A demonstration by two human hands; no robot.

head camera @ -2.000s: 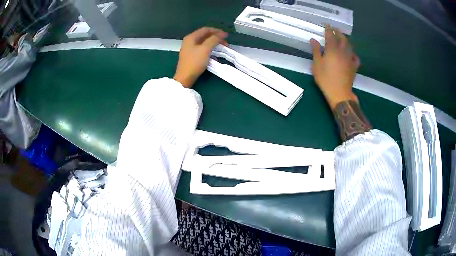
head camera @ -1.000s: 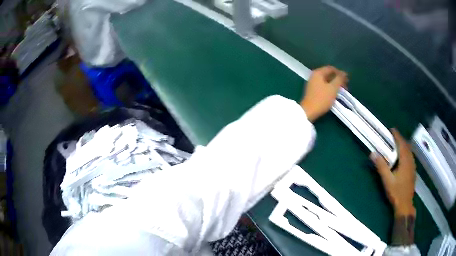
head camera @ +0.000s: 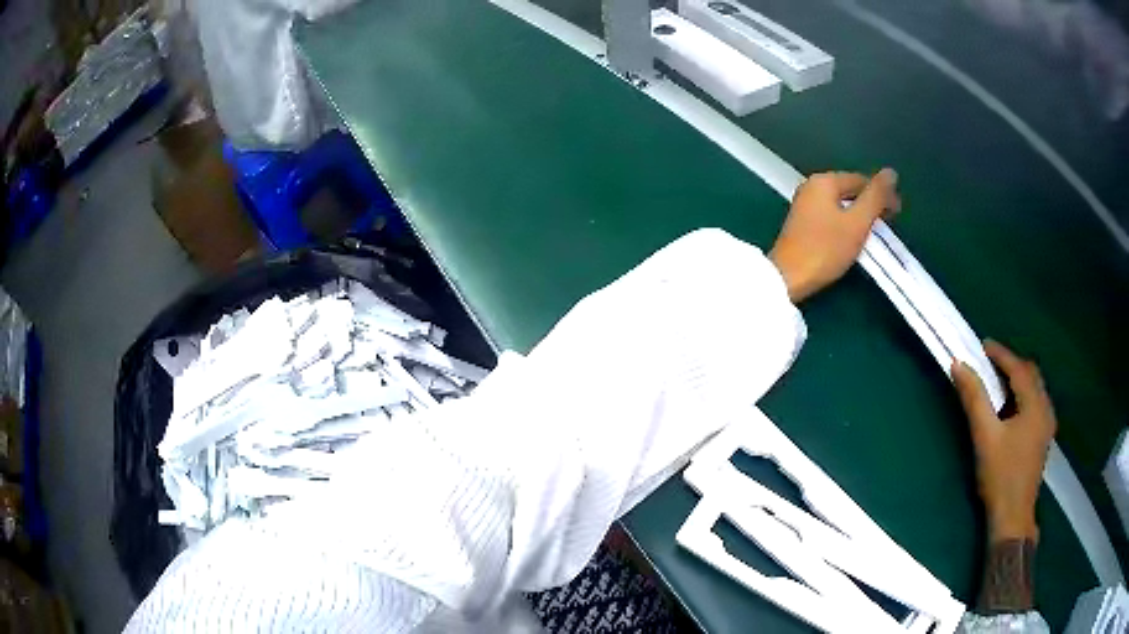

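A long white folded insert [head camera: 926,303] lies along the pale guide rail at the right. My left hand [head camera: 832,233] holds its upper end between thumb and fingers. My right hand [head camera: 1009,427] holds its lower end. The insert is seen partly edge-on, and its ends are hidden by my fingers. Flat die-cut blanks [head camera: 792,545] with long shaped openings overlap on the green table below my hands, near its front edge.
The pale guide rail [head camera: 731,130] curves along the green table [head camera: 520,161]. Folded inserts [head camera: 724,62] lie on the conveyor beyond it. White scraps [head camera: 297,396] fill a black bag [head camera: 136,477] at left. Another person's pale sleeve [head camera: 254,74] shows beside a blue stool [head camera: 279,186].
My view has turned left and the bag has come into sight. Both hands still hold the insert, which now lies closer along the rail. Other inserts have shifted on the conveyor.
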